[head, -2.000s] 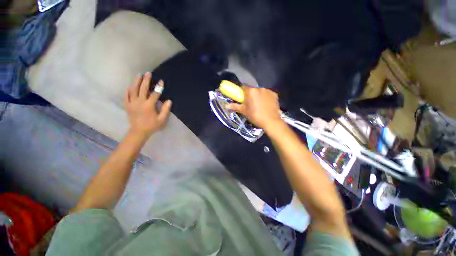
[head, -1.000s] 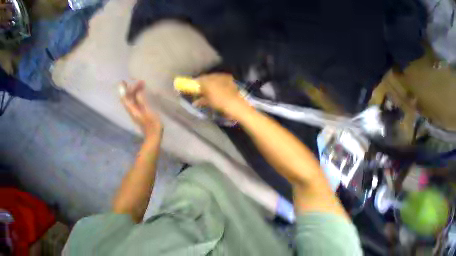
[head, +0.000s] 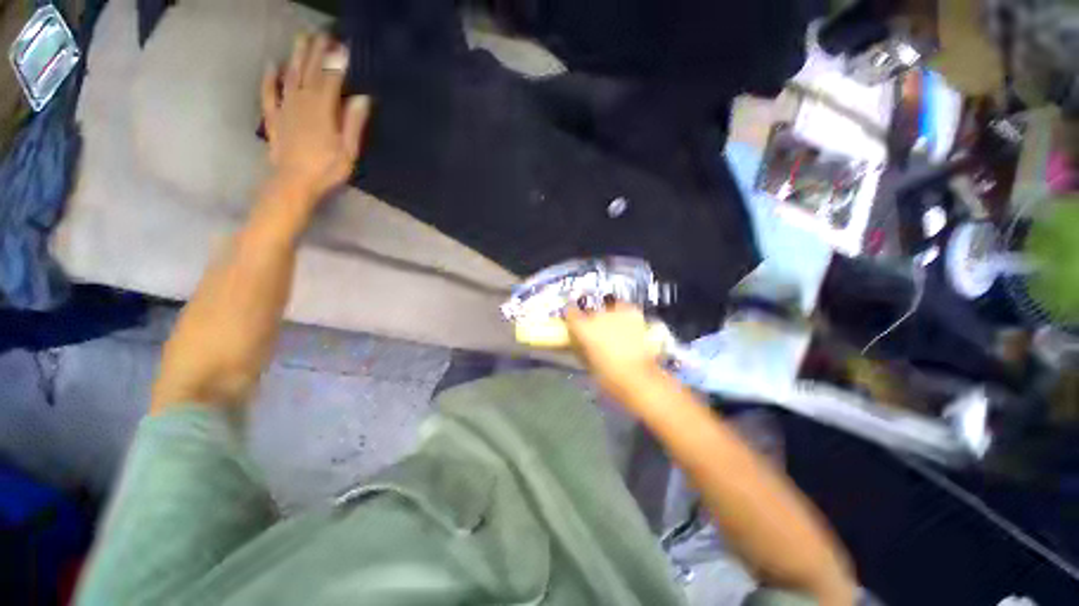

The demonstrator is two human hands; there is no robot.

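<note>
A black garment [head: 473, 154] lies spread over the beige padded pressing board [head: 178, 178], with a small round light spot, perhaps a button, on it. My left hand [head: 310, 118] lies spread at the garment's left edge, fingers pointing to the far side, a ring on one finger. My right hand [head: 618, 343] grips the yellow handle of the silver steam iron [head: 586, 282] at the near edge of the garment. The iron is blurred and its pointed end faces left. Whether its sole touches the cloth I cannot tell.
A pale hose [head: 828, 414] runs right from the iron. A light blue mat [head: 790, 255] and a silver tray [head: 826, 178] with dark and red items lie right of the board. A green fan [head: 1053, 255] is at the far right. Blue denim [head: 36, 213] hangs at the left.
The iron in my right hand has moved nearer to my body and rightward. My left hand has gone from raised over the board to flat at the cloth's far left. The camera view has turned.
</note>
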